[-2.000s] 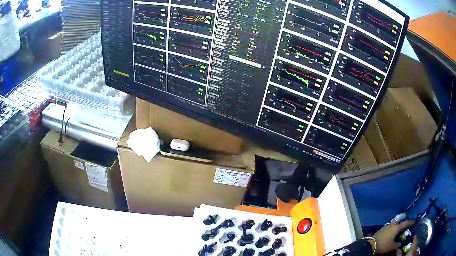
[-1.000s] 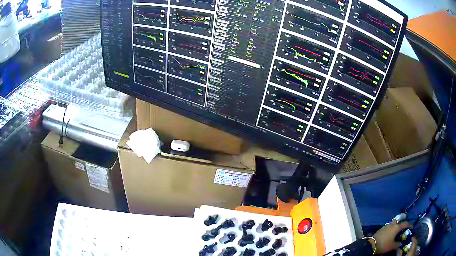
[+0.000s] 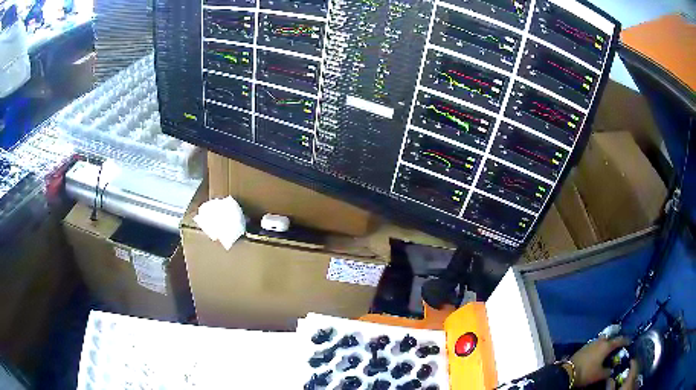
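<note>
My left hand (image 3: 595, 362), with a bracelet and a dark patterned sleeve, reaches into the blue-lined test box (image 3: 584, 305) at the lower right. Its fingers are at a small black and yellow piece (image 3: 620, 356) beside a round silver disc (image 3: 650, 352); whether they grip it is unclear. More fingertips (image 3: 629, 376), seemingly of my right hand, show just below, cut off by the bottom edge. Black earphone units (image 3: 376, 366) sit in pockets of a white tray (image 3: 305, 324) left of the box.
A red button (image 3: 466, 344) is on the orange ledge (image 3: 458, 373). A long white tray (image 3: 191, 354) lies at the lower left. A large monitor (image 3: 366, 114) with curves stands above cardboard boxes (image 3: 259, 286). Clear plastic trays (image 3: 126, 114) are stacked at the left. Black cables run inside the box.
Some curves and the highlighted row on the monitor have changed. My hands stay at the fixture, with only slight finger movement.
</note>
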